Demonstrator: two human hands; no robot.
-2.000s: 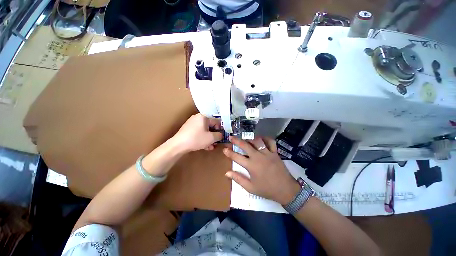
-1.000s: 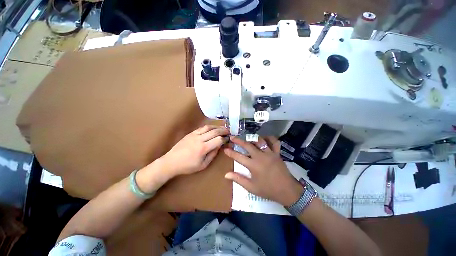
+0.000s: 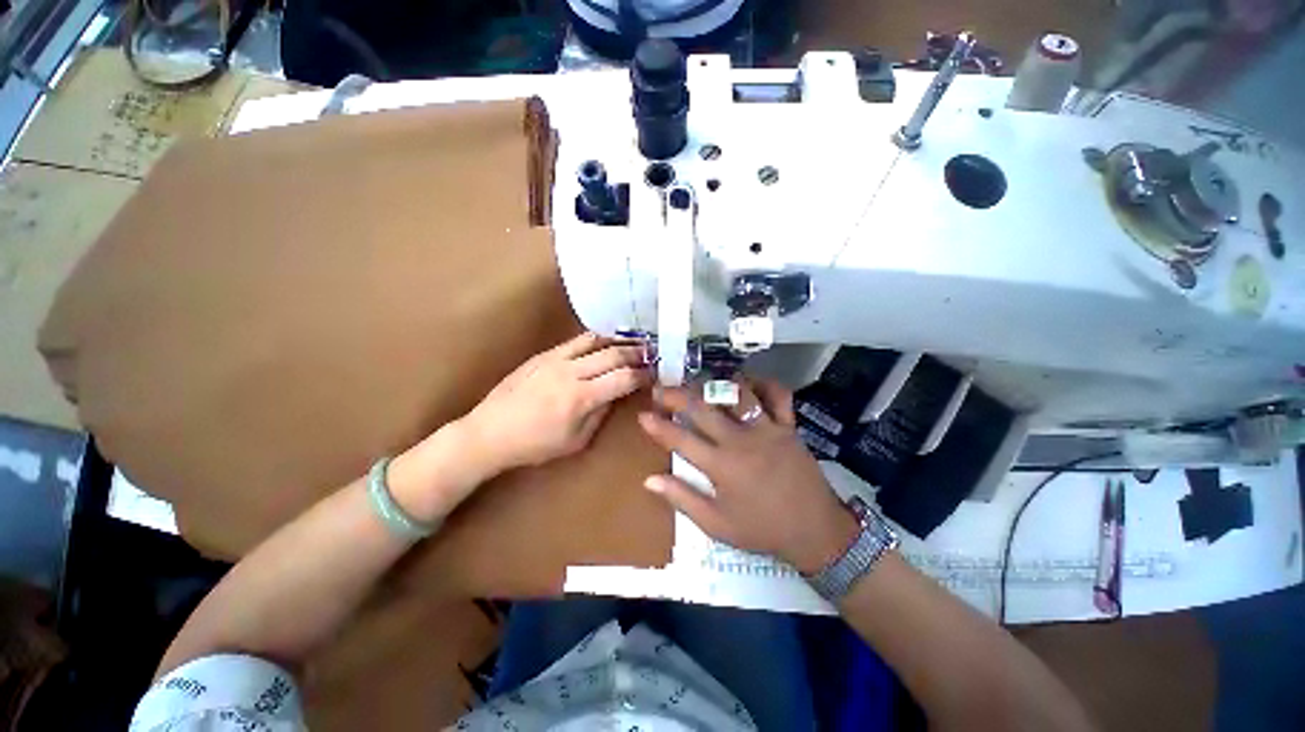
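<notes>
A brown cut panel (image 3: 608,501) lies under both hands, its right edge at the needle area of the white sewing machine (image 3: 887,258). More brown panels (image 3: 329,258) lie stacked left of the machine head. My left hand (image 3: 551,401) lies flat on the cloth, fingertips beside the presser foot (image 3: 661,358). My right hand (image 3: 744,465) has its fingertips at the panel's edge just in front of the foot, fingers spread. A small dark piece shows at the foot; I cannot tell how much of it is label. Black label stacks (image 3: 895,415) lie under the machine arm.
Thread snips (image 3: 1111,551) with pink handles, a black cable (image 3: 1013,551) and black scraps (image 3: 1215,506) lie on the white table (image 3: 930,572) at right. A thread cone (image 3: 1046,72) stands behind the arm. Cardboard (image 3: 100,157) lies at far left.
My left hand has flattened and moved slightly up and away beside the foot. The front panel has shifted away from me, baring a strip of white table edge. My right hand has barely moved.
</notes>
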